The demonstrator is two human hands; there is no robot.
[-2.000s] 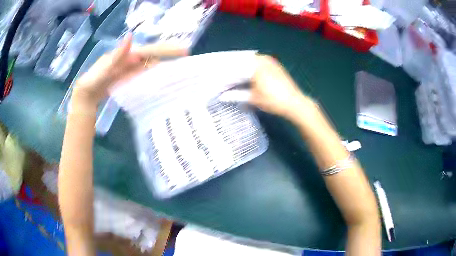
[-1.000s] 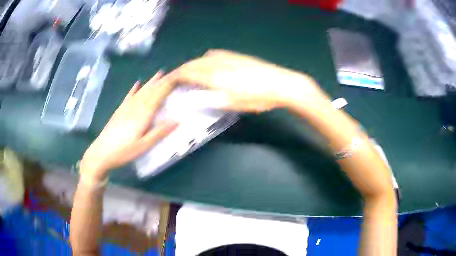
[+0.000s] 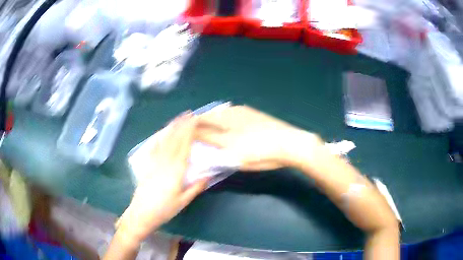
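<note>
A clear packing box with white contents (image 3: 143,155) is on or just above the green bench in front of me, mostly hidden under my hands and blurred. My left hand (image 3: 170,170) lies over its near left part, fingers pointing up and away, thumb toward the right. My right hand (image 3: 243,137) reaches across from the right and lies on the box's top, its fingers meeting my left hand. Both hands hold the box between them. Whether a lid is on it cannot be told.
A clear box with a few white pieces (image 3: 96,119) stands at left, white parts (image 3: 165,56) behind it. Red bins (image 3: 274,30) are at the rear. A scale (image 3: 368,101) is at right, with clear boxes (image 3: 431,96) beyond. A slim white tool (image 3: 388,198) lies by my right forearm.
Two seconds ago a white sheet was held over open rows of pins; now my hands cover the box. Since one second ago, the view has shifted, with the red bins back in sight.
</note>
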